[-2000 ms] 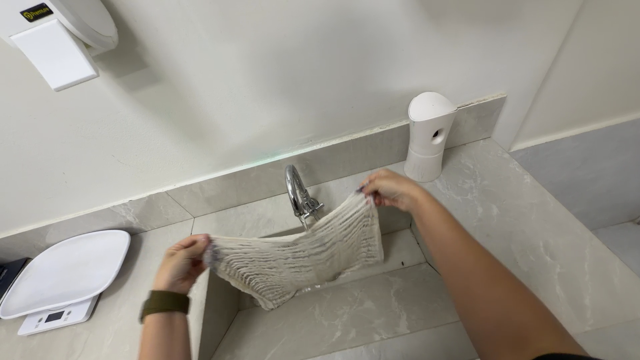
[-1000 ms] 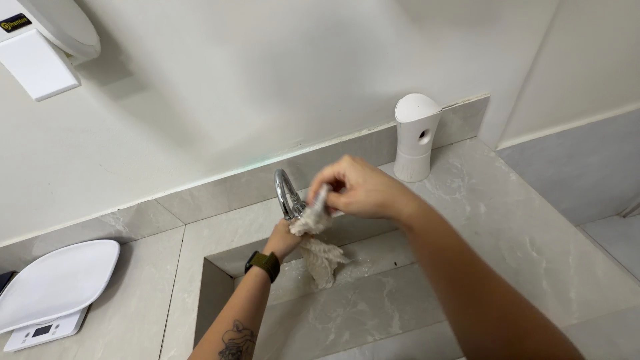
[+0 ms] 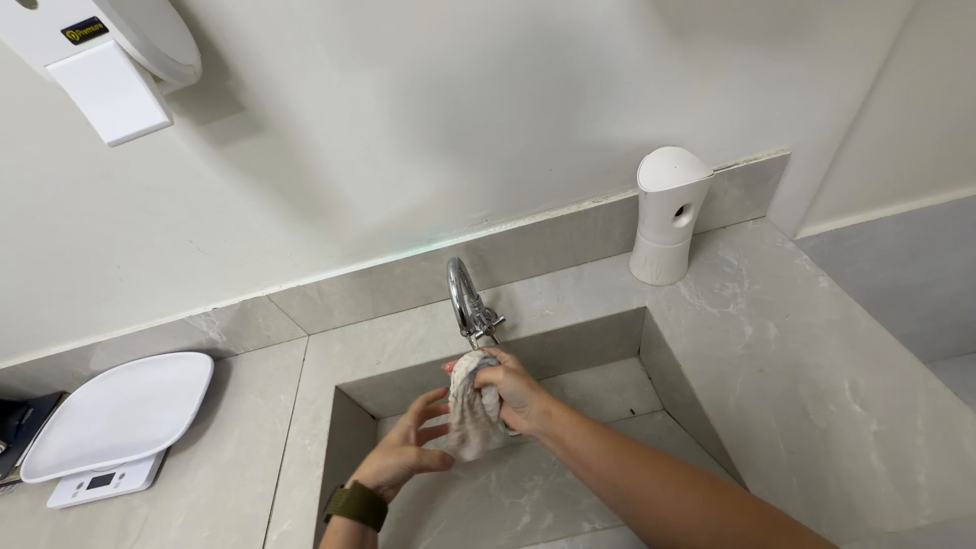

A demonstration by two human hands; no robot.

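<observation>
A wet-looking, off-white cloth (image 3: 471, 415) hangs bunched over the rectangular stone sink (image 3: 595, 335). My right hand (image 3: 512, 389) grips its upper part, just below the spout of the chrome faucet (image 3: 462, 293). Left of the cloth is my left hand (image 3: 412, 442), fingers spread and curved around its side; whether the fingertips touch it is unclear. A dark green watch band (image 3: 356, 505) circles my left wrist. Part of the cloth is hidden behind my right fingers.
On the counter's left stands a white kitchen scale (image 3: 114, 415) with a wide tray, beside dark items at the edge. A white air freshener dispenser (image 3: 662, 229) stands behind the sink's right corner. A white wall dispenser (image 3: 114, 84) hangs at upper left.
The cloth was spread between both hands two seconds ago, then crumpled in them near the faucet. Now it hangs bunched from my right hand, and my left hand has opened beside it.
</observation>
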